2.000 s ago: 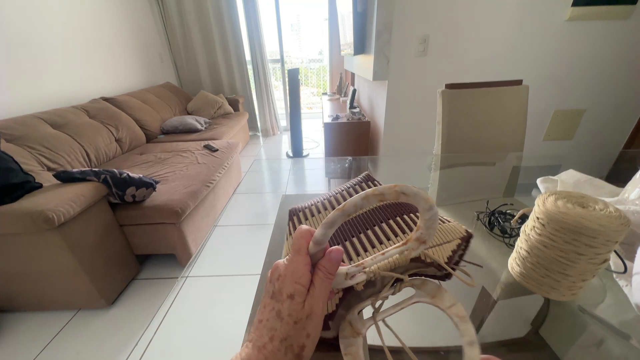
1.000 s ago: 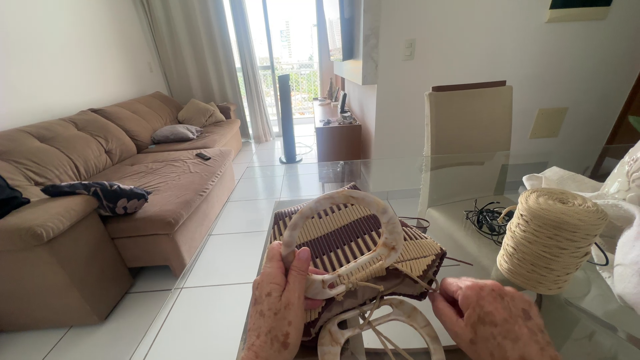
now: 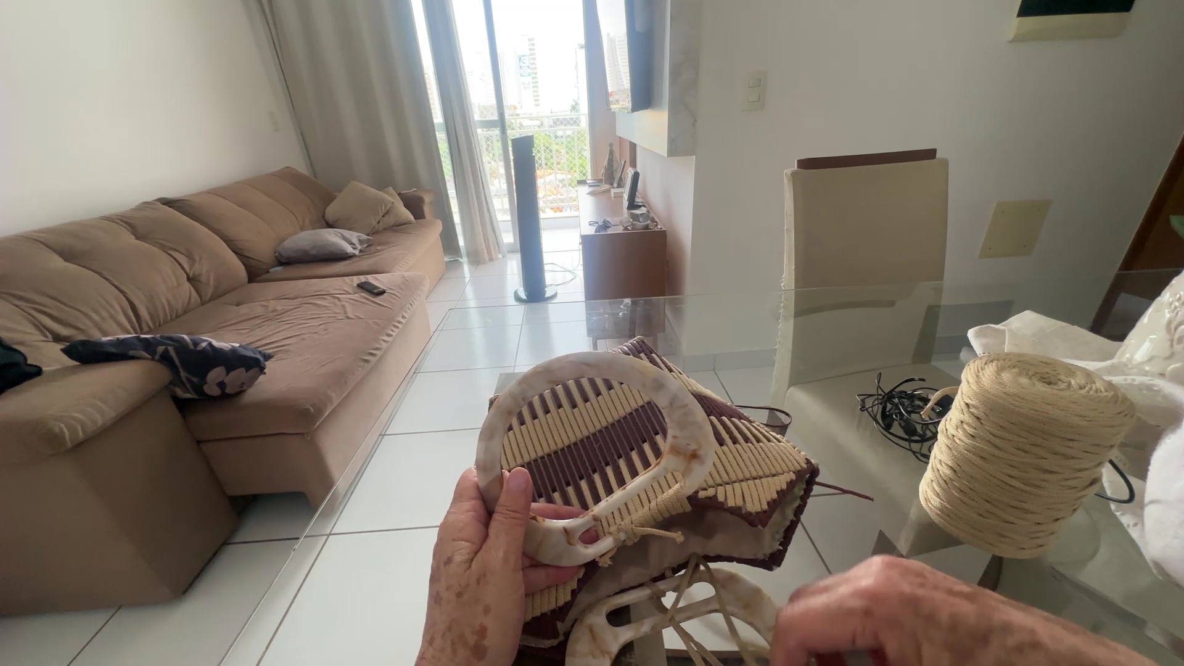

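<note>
My left hand (image 3: 495,564) grips a marbled D-shaped bag handle (image 3: 689,416) at its lower left, thumb in front. Behind and under it lies a woven bag (image 3: 592,444) of cream and dark purple cord, its lining showing at the opening. Cream cord is tied at the slotted base of this handle. A second marbled handle (image 3: 610,638) sits lower at the bag's near edge, with loose cream strands crossing it. My right hand (image 3: 860,610), partly blurred, is at the right end of that second handle, fingers curled; what they hold is hidden.
A large spool of cream cord (image 3: 1027,453) stands on the glass table (image 3: 444,351) at right. Beside it are a tangle of black cable (image 3: 897,416) and white cloth (image 3: 1036,333). A beige chair (image 3: 865,222) stands beyond the table. A brown sofa (image 3: 305,324) is at left.
My right hand, at the bag's right side a second ago, has moved down and nearer to the second handle. The left hand keeps hold of the first handle.
</note>
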